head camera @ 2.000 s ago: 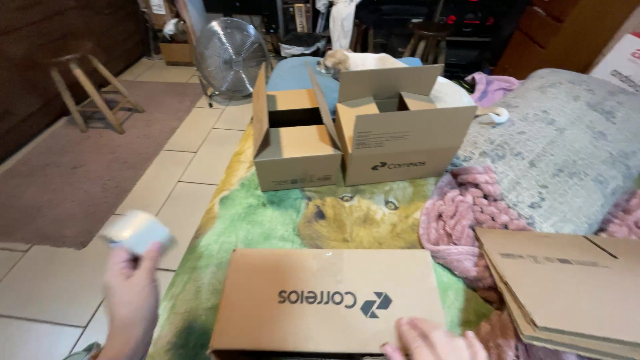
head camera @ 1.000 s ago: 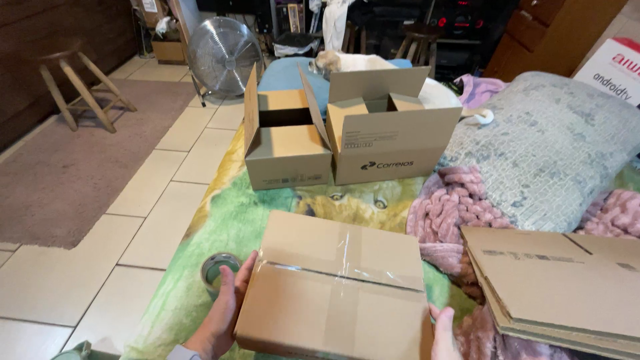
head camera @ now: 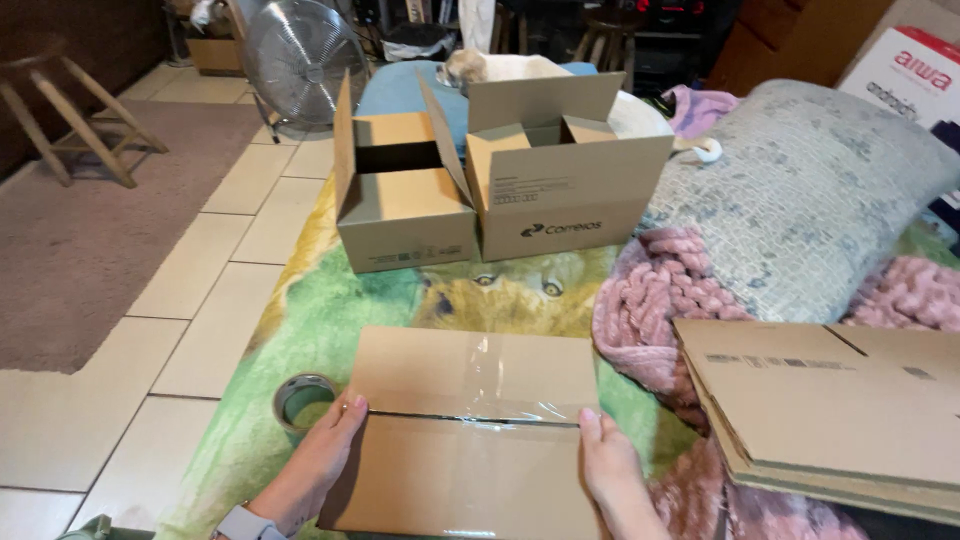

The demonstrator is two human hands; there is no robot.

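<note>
A cardboard box (head camera: 465, 480) lies in front of me, its two flaps meeting at a narrow seam with clear tape running across the middle. My left hand (head camera: 319, 465) grips its left side, and my right hand (head camera: 611, 469) grips the right side near the seam. Just left of the box, a roll of tape (head camera: 304, 403) rests on the green and yellow blanket (head camera: 330, 300). Farther back stand two cardboard boxes with raised flaps, a smaller one (head camera: 409, 240) on the left and a larger one (head camera: 577, 187) beside it.
Flattened cardboard boxes (head camera: 825, 405) are stacked at the right, by a pink chunky knit blanket (head camera: 660, 300) and a grey patterned pillow (head camera: 795, 187). A dog (head camera: 517, 67) lies behind the open boxes. A metal fan (head camera: 304, 60) and a wooden stool (head camera: 82, 112) stand on the floor at the left.
The box has been turned so its taped seam faces up, where printed lettering showed two seconds ago. My left hand has let go of the tape roll and now holds the box.
</note>
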